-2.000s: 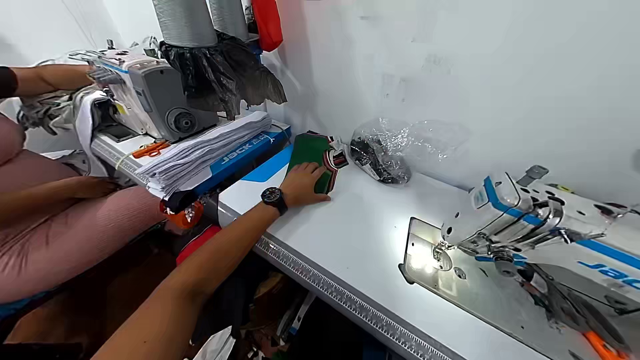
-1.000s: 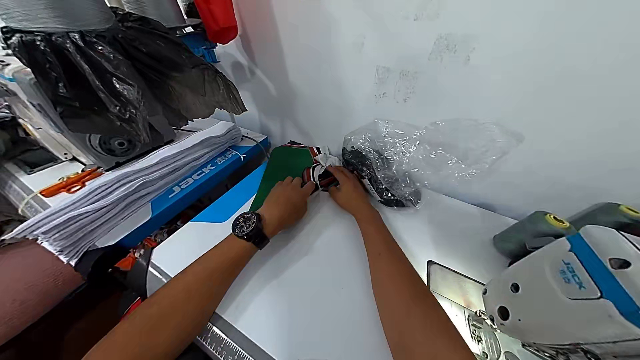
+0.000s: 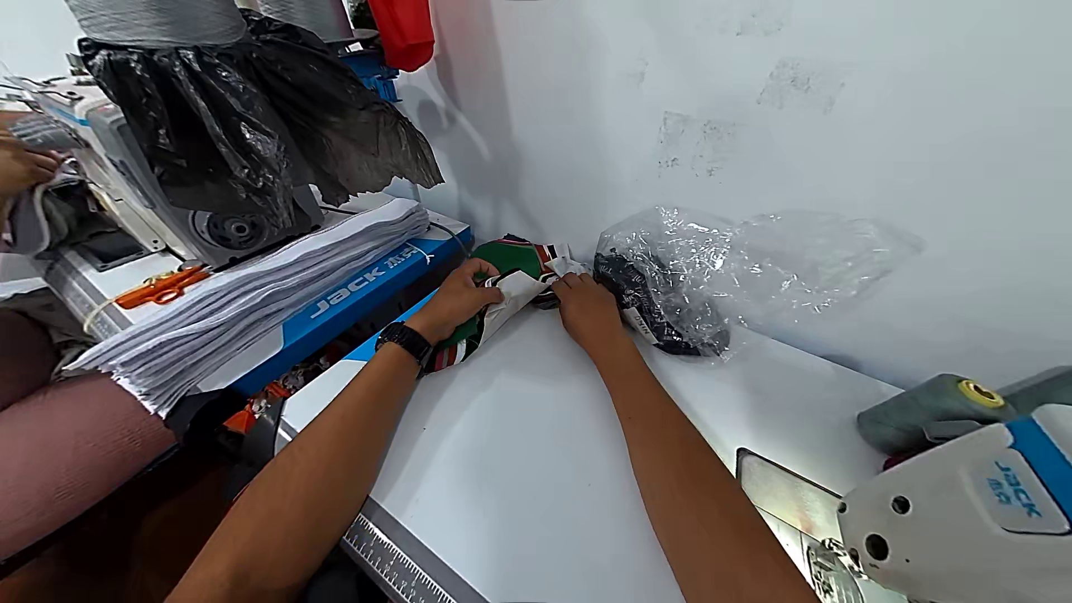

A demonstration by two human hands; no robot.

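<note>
Green fabric pieces (image 3: 512, 255) with red, white and black striped edges lie near the wall on the white sewing table (image 3: 502, 444). My left hand (image 3: 456, 303), with a black watch at its wrist, grips the left part of the fabric, where a pale underside is folded up. At the fabric's right end, my right hand (image 3: 589, 311) pinches a whitish part between its fingers. Just right of that hand lies a clear plastic bag (image 3: 695, 260) with dark labelled material (image 3: 641, 301) in it. The fingertips are partly hidden by the cloth.
A Jack sewing machine head (image 3: 963, 511) stands at lower right, near green thread cones (image 3: 934, 410). On the left, a stack of white cloth strips (image 3: 276, 293) and orange thread snips (image 3: 163, 287) lie beside another machine (image 3: 134, 167). A co-worker's hand (image 3: 25, 163) shows there.
My right hand, out of view two seconds ago, came to the fabric. My left hand, earlier flat on the green cloth, now holds it with the pale underside turned up. The view has shifted.
</note>
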